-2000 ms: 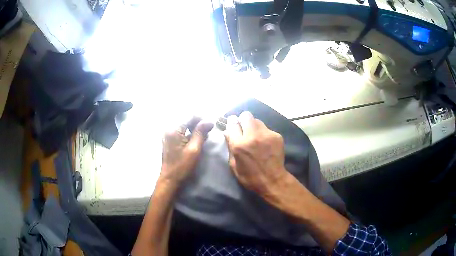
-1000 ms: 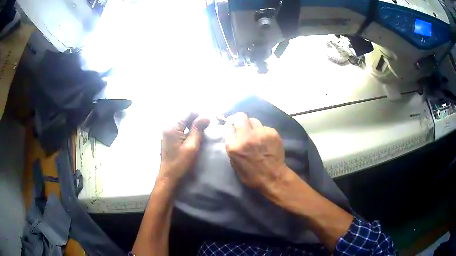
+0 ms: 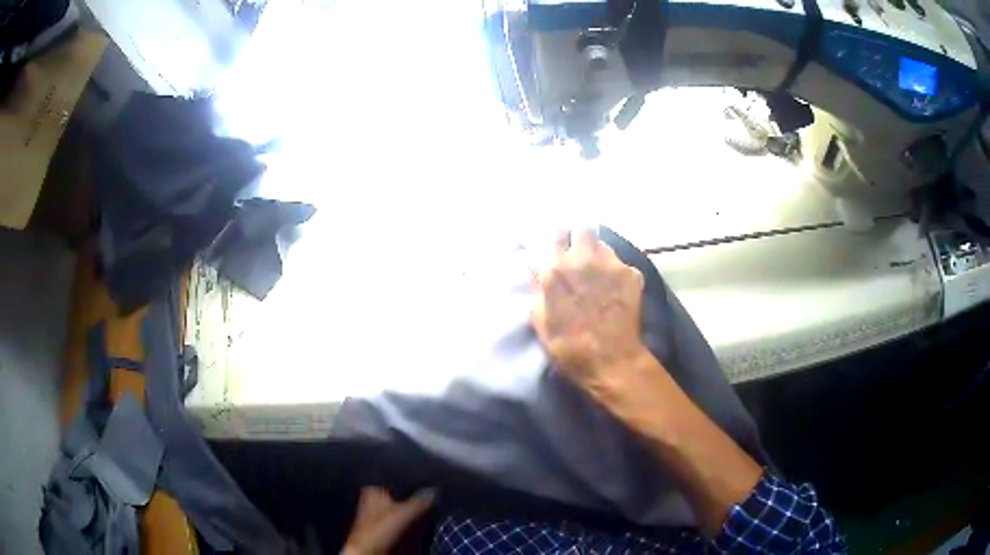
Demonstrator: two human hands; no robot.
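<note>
A grey garment panel (image 3: 521, 423) lies over the front edge of the white machine table and hangs towards my lap. Its upper part is washed out by the lamp glare. My right hand (image 3: 589, 309) holds the panel near its top edge, fingertips bunched on the cloth. My left hand (image 3: 389, 518) is low at the bottom, below the table edge by the panel's lower edge, thumb apart from the fingers. It is partly in shadow, and whether it touches cloth cannot be told. The needle area (image 3: 587, 144) is beyond my right hand, blurred by glare.
The sewing machine (image 3: 738, 49) with its lit blue screen stands across the top right. Dark grey cloth pieces (image 3: 163, 195) lie at the left table end. Grey scraps (image 3: 114, 466) lie on the orange side board (image 3: 92, 314). A cardboard box (image 3: 49, 130) is at upper left.
My left hand has left the top of the panel and dropped to the lower edge of the picture. My right hand stays on the cloth. The view has shifted slightly.
</note>
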